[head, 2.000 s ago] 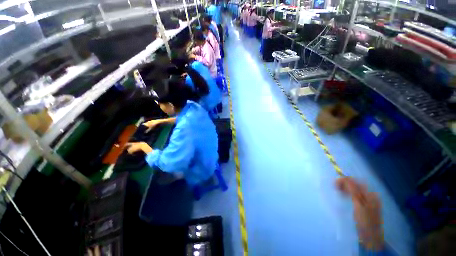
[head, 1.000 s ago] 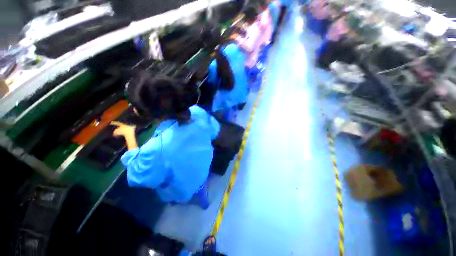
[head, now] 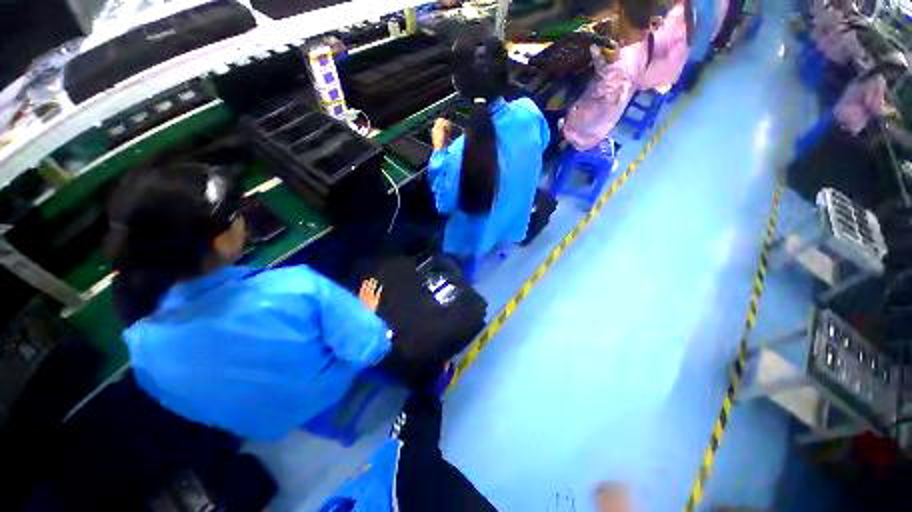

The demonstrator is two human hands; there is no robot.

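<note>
A stack of black carrier trays lies in front of me beside the seated worker, and small bright items show on its top. Another person's hand rests at the stack's left edge. A blurred skin-coloured patch at the bottom edge looks like my right hand; it is mostly cut off and its fingers cannot be made out. I cannot make out my left hand. A blue sleeve or garment shows at the bottom, beside a dark shape.
Workers in blue and pink sit along the green bench at left. More black trays are stacked on it. A blue aisle floor with yellow-black tape runs ahead. Carts with trays stand at right.
The view has swung left and moved forward along the bench. The nearest worker has turned, with one hand now at the black tray stack. The carts have come closer on the right.
</note>
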